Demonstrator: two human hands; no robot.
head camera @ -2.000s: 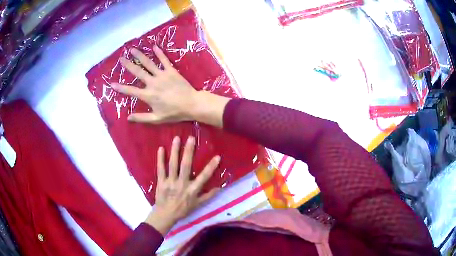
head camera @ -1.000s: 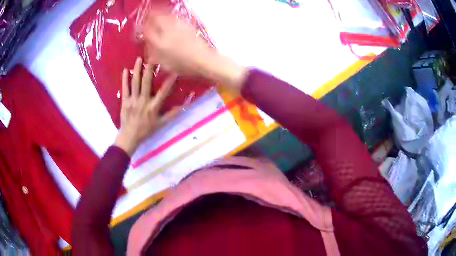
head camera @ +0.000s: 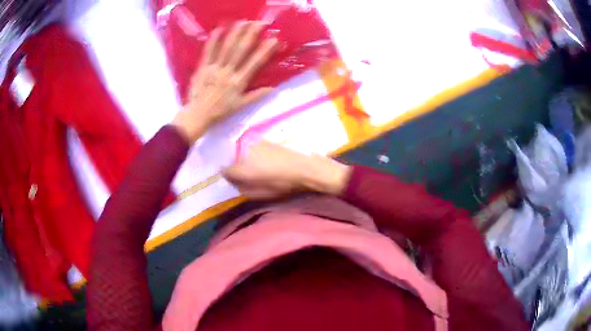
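Observation:
A red knit garment in a clear glossy bag (head camera: 298,35) lies on the white table, its far part cut off by the top edge. My left hand (head camera: 223,81) rests flat on its near left part, fingers spread. The clear bag flap with a pink-red strip (head camera: 291,115) extends from it toward me. My right hand (head camera: 278,169) is blurred, by the table's front edge, fingers curled at the bent left end of the strip; its fingertips are not clear.
An unbagged red cardigan (head camera: 48,161) with a white tag (head camera: 22,87) lies at the left. Yellow-orange tape (head camera: 428,106) runs along the table's front edge. A red-edged clear bag (head camera: 502,46) lies at the far right. White plastic bags (head camera: 541,168) are at the right.
My right hand has moved off the bagged garment toward me, to the flap. My left hand still rests on the garment. The strip's left end is now bent. The camera view has shifted.

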